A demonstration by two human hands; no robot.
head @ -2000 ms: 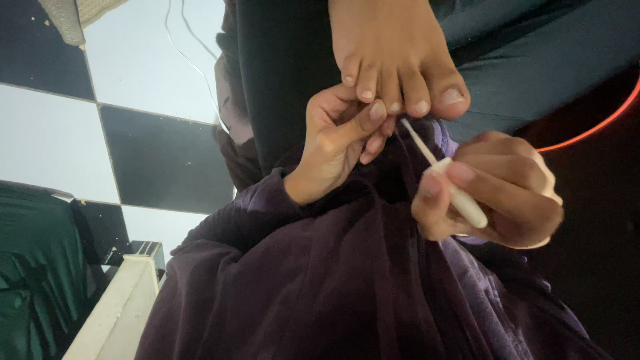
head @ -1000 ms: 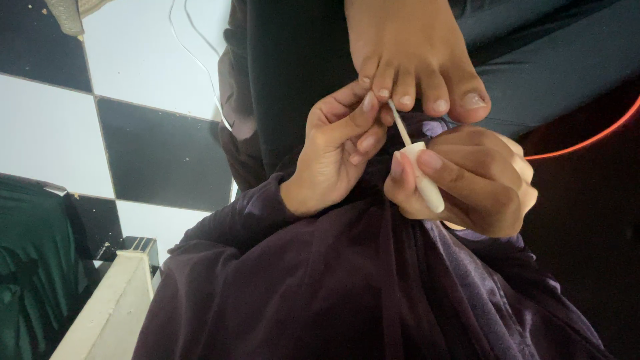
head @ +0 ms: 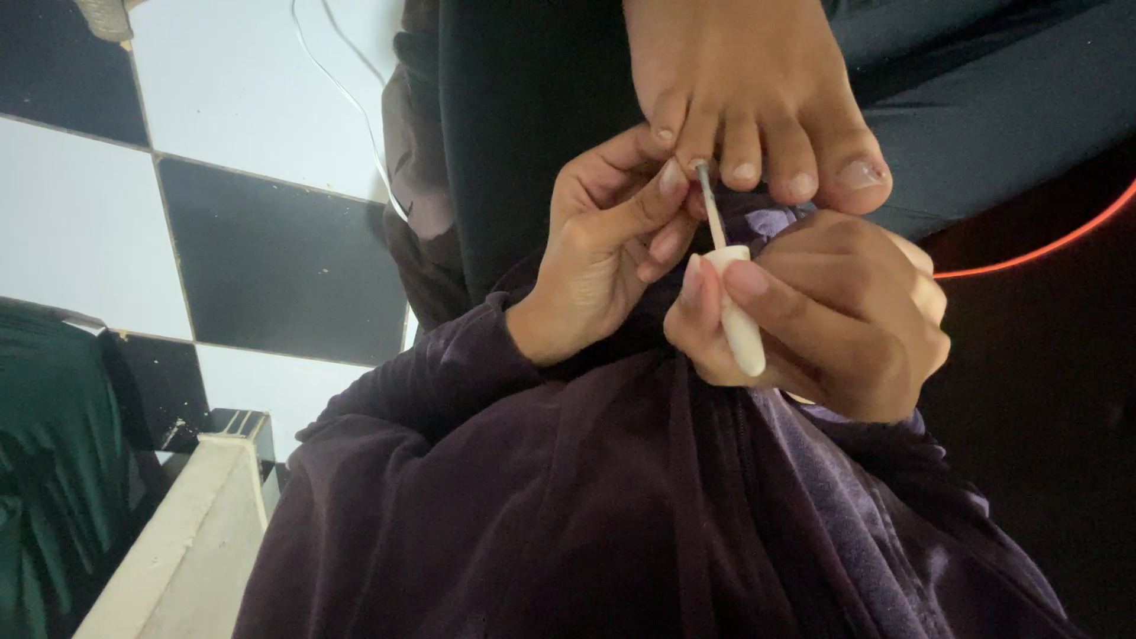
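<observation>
A bare foot (head: 745, 98) extends down from the top of the view, its toes pointing toward me. My right hand (head: 825, 319) grips the white handle of a nail polish brush (head: 741, 311) between thumb and fingers. The brush tip touches the nail of the toe beside the smallest one. My left hand (head: 612, 240) pinches that same toe from the side and below, its thumb close to the brush tip. Part of my left fingers is hidden behind the thumb and toes.
Dark trousers (head: 967, 106) lie behind the foot. A glowing red-orange cable (head: 1047, 244) curves at the right. White cables (head: 337, 89) run over the black and white tiled floor (head: 284, 257). A white beam-like piece (head: 177, 541) and green fabric (head: 53, 444) are at lower left.
The brush tip has moved from just below the toes up onto the nail of the toe beside the smallest. My left hand has shifted from near the middle toes to this toe.
</observation>
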